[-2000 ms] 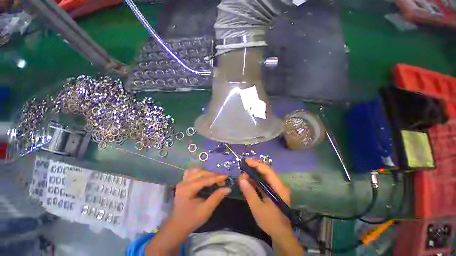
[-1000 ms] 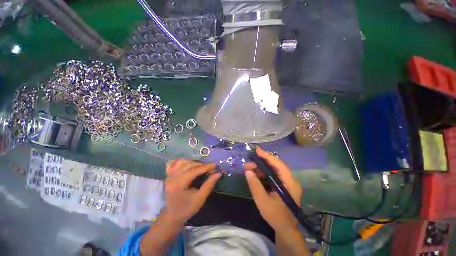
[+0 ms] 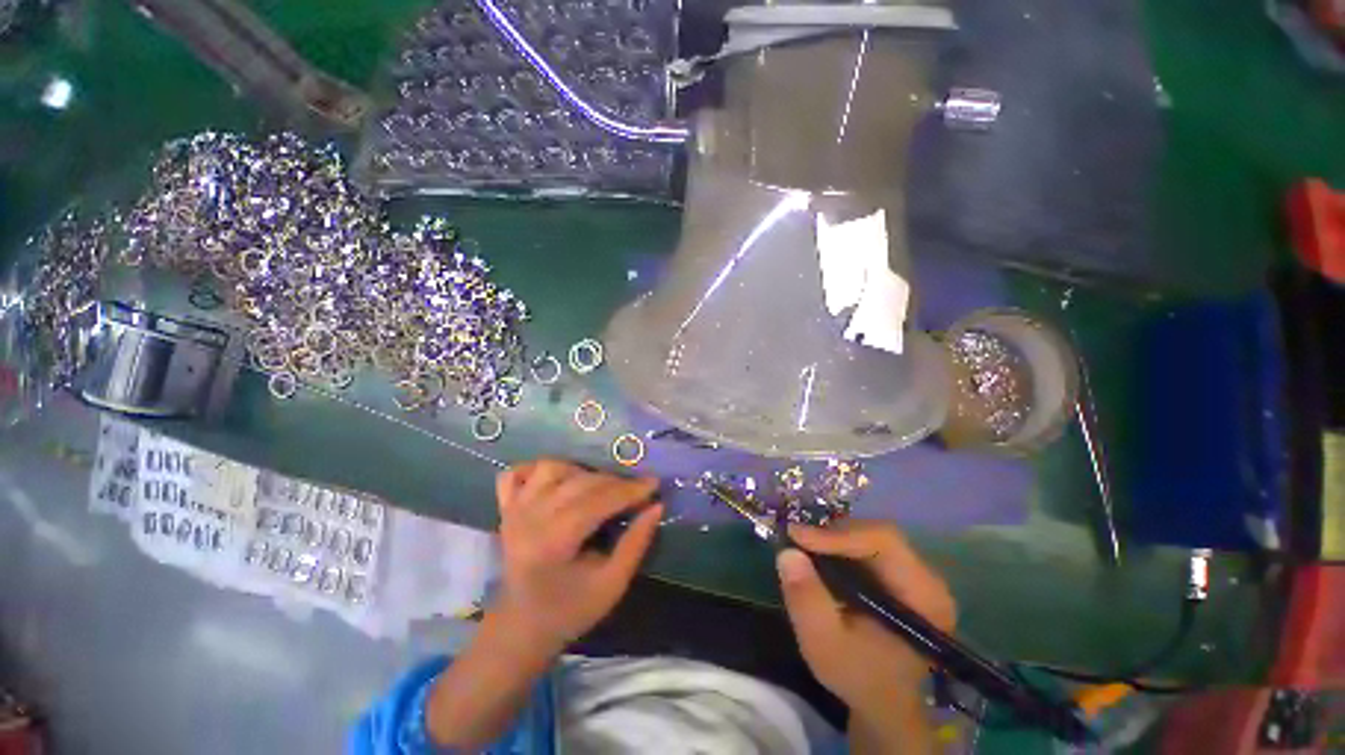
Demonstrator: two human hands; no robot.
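Observation:
My left hand (image 3: 568,538) is in front of the purple mat (image 3: 959,490), thumb and fingers close together. The thin solder wire (image 3: 413,428) runs to it from the spool (image 3: 155,362). I cannot tell whether a ring is between the fingertips. My right hand (image 3: 870,605) holds the black soldering iron (image 3: 922,634). Its thin tip points up and left, over the left part of the small silver components (image 3: 841,479) on the mat. Several loose rings, one of them here (image 3: 628,449), lie beyond my left hand, beside the large ring pile (image 3: 325,280).
The fume hood (image 3: 782,325) stands over the mat's back. Right of it are the tub of curly metal (image 3: 991,387), a slim metal stick (image 3: 1095,450) and the blue station (image 3: 1207,421). A white sheet with parts (image 3: 317,553) is at front left, a blister tray (image 3: 516,111) behind.
The view has shifted, so the hood sits further right and larger. My hands have moved apart from their close position two seconds ago. The iron's tip has come out left of the components.

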